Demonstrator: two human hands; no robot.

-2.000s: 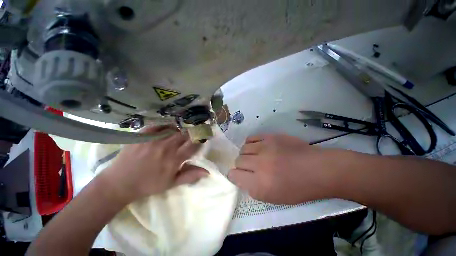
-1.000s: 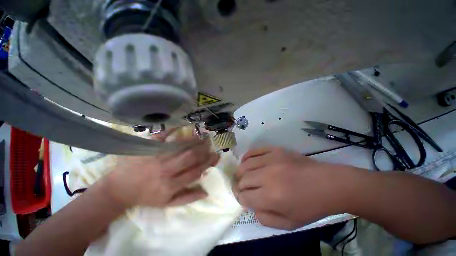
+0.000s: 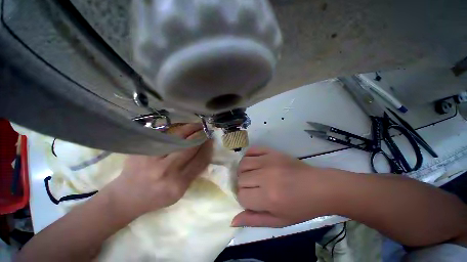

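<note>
Pale yellow fabric (image 3: 174, 225) lies bunched left of and below the needle area, with a black cord (image 3: 71, 196) and a dull grey strip (image 3: 91, 161) on it. My left hand (image 3: 158, 176) lies over the fabric, fingers close together and reaching under the machine head (image 3: 327, 56); its grip is hidden. My right hand (image 3: 279, 187) has curled fingers at the fabric's right edge, just below a brass-coloured knurled knob (image 3: 235, 139). The needle tip and stitching point cannot be made out.
A large white ribbed dial (image 3: 215, 71) fills the top centre. Right of the needle lie black-handled shears (image 3: 409, 148), small snips (image 3: 340, 137) and a white pen (image 3: 381, 93). A ruler scale (image 3: 435, 169) runs along the table's right front. A red basket (image 3: 7, 169) is cut off at the left.
The view has shifted closer to the dial, which looks larger. More black cord shows at left. My left fingers have straightened and drawn together; my right thumb now sticks out to the left.
</note>
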